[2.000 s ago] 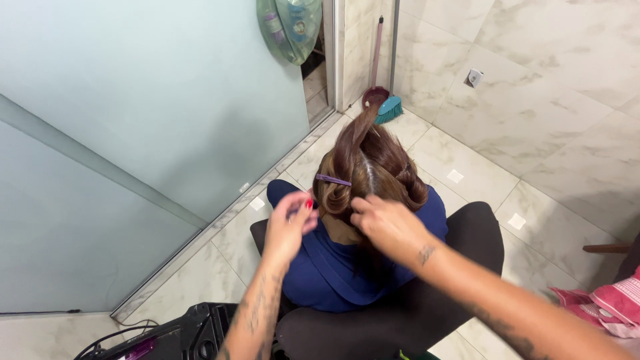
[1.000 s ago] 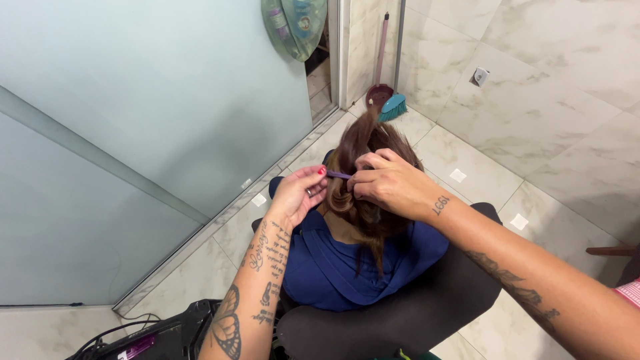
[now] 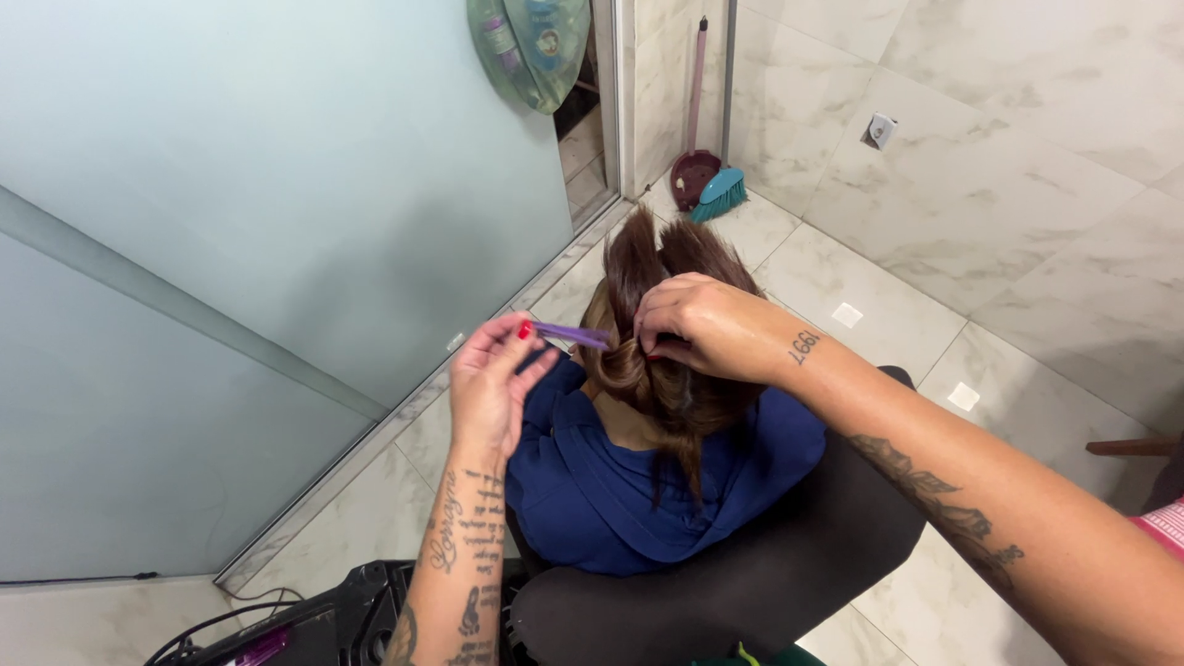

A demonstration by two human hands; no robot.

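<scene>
A person in a blue top (image 3: 592, 490) sits facing away, with brown hair (image 3: 712, 393) pinned up in sections. Between the thumb and fingers of my left hand (image 3: 499, 370) is a purple hair clip (image 3: 573, 334), its far end near the coiled hair at the left of the head. My right hand (image 3: 694, 324) is at the back of the head, its bent fingers on the hair; whether they pinch a strand is hidden. Loose ends of hair stand up beyond that hand, and a thin strand hangs over the back of the blue top.
A frosted glass door (image 3: 277, 231) lies to the left, with a green bag (image 3: 532, 46) hanging at its edge. A dustpan (image 3: 696, 180) and a teal broom (image 3: 721, 194) stand in the corner. A black case (image 3: 361, 601) with a cable is at the lower left.
The purple clip was in the hair two seconds ago; now my left hand holds it to the left of the coil. The upright tuft of hair has spread into separate sections.
</scene>
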